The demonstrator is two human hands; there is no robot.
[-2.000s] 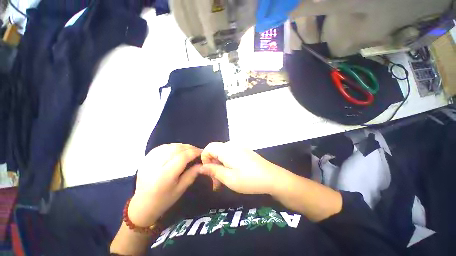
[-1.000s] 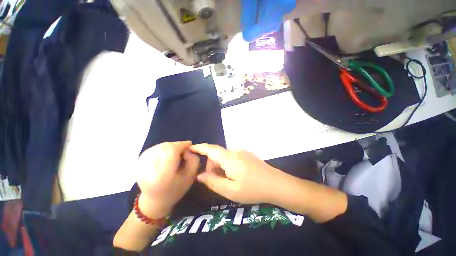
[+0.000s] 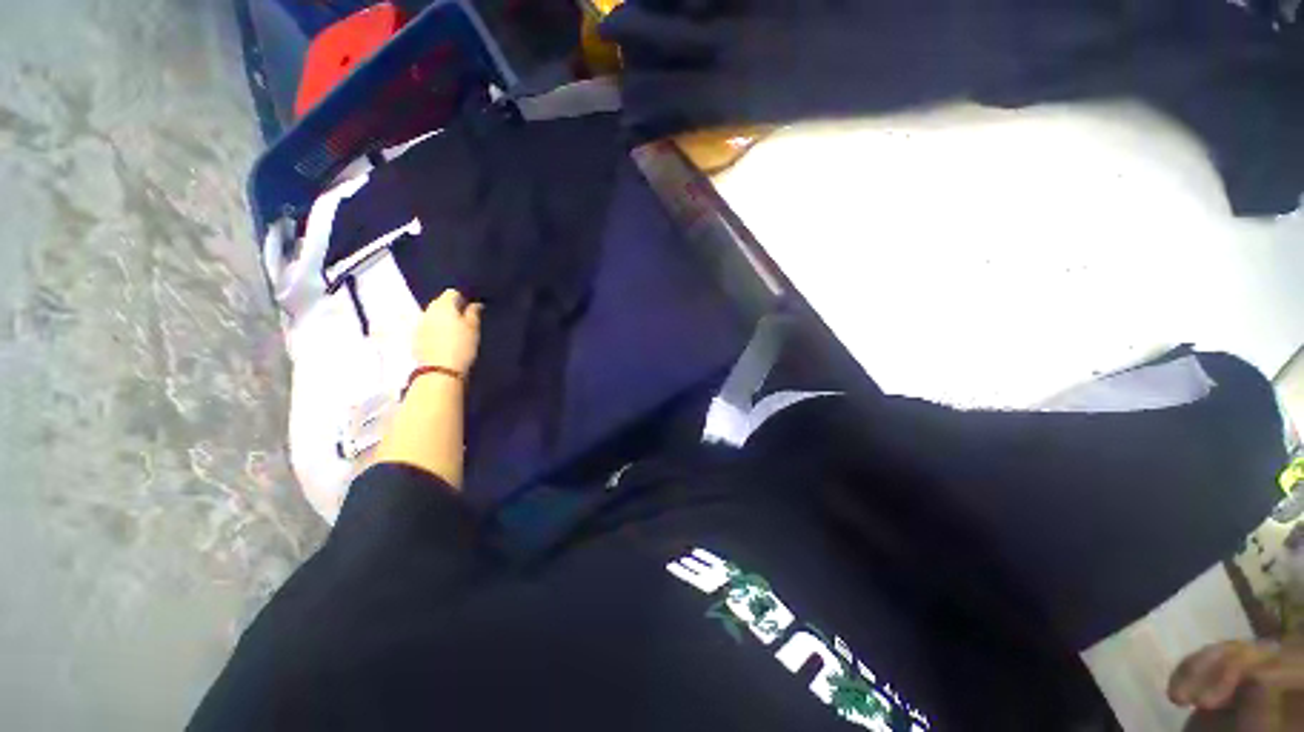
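My left hand is stretched out over the pile at the blue basket. Its fingers are curled and closed on the edge of a dark cloth piece; the exact grip is small and blurred. White-faced pieces with dark edges lie under and beside the wrist. A blurred shape like a hand is cut off at the lower right edge; I cannot tell whether it is my right hand or what it holds.
The blue basket holds a red item. The white table is at the right, with dark cloth along its back. Dark cloth with a pale strip lies across my lap. Grey floor shows left.
The view has swung left, from the sewing machine to the basket. My hands have parted from the dark panel between them; my left hand has moved out to the cloth pile.
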